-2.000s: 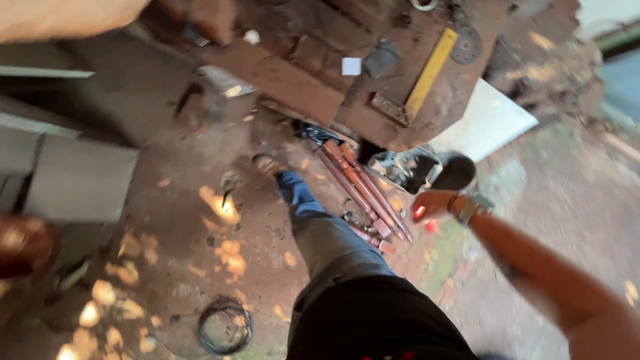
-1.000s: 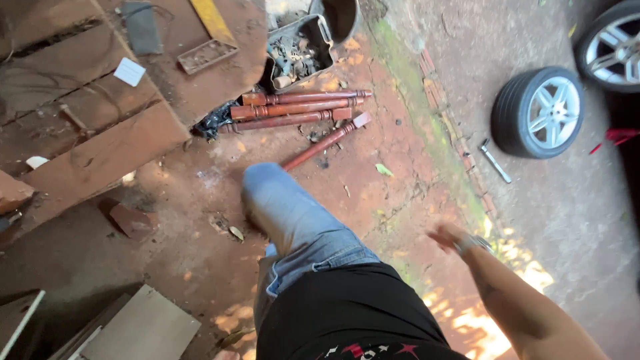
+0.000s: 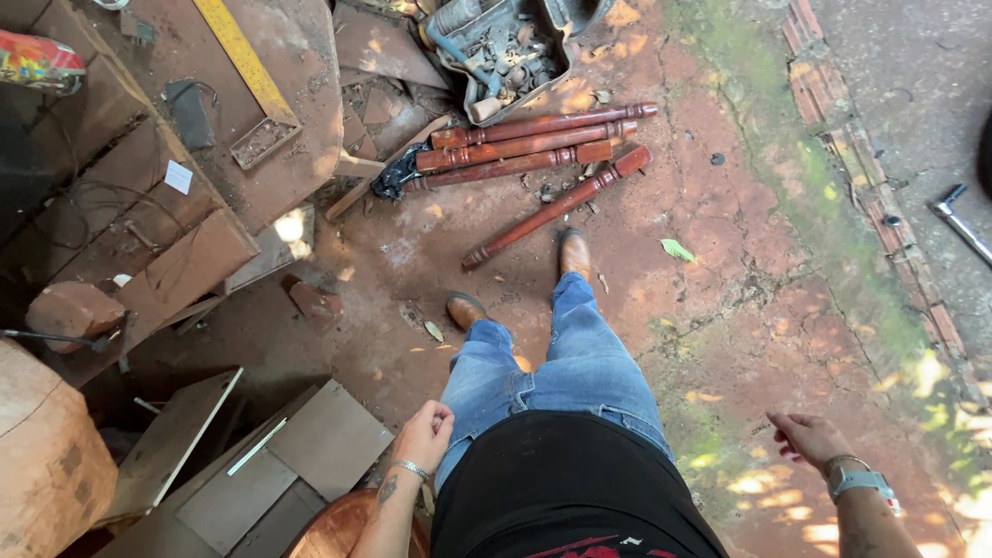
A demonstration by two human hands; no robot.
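Observation:
My left hand (image 3: pixel 423 439) hangs beside my left thigh, fingers loosely curled, holding nothing. Out to the right over the cracked floor is my right hand (image 3: pixel 809 440), empty, fingers partly bent but apart. In front of my boots lie several turned, varnished wooden legs; one turned leg (image 3: pixel 559 206) lies apart at an angle, and an upper turned leg (image 3: pixel 542 126) lies with the others beside a black plastic bag (image 3: pixel 399 172). Above them is an open case (image 3: pixel 559 76) of small metal parts. A yellow carpenter's square (image 3: pixel 242 60) rests on the wooden workbench (image 3: pixel 291 167).
Wooden panels (image 3: pixel 329 438) lean at lower left, near a round leather-like seat (image 3: pixel 50 442) and a brick chunk (image 3: pixel 311 300). A row of bricks (image 3: pixel 876 186) runs down the right side, with a metal wrench (image 3: pixel 965 225) beyond it. A green leaf (image 3: pixel 677 249) lies on the floor.
The view has swung back toward the workbench; the car wheels seen a second ago are almost out of frame. My left hand has come into view, and both boots now show.

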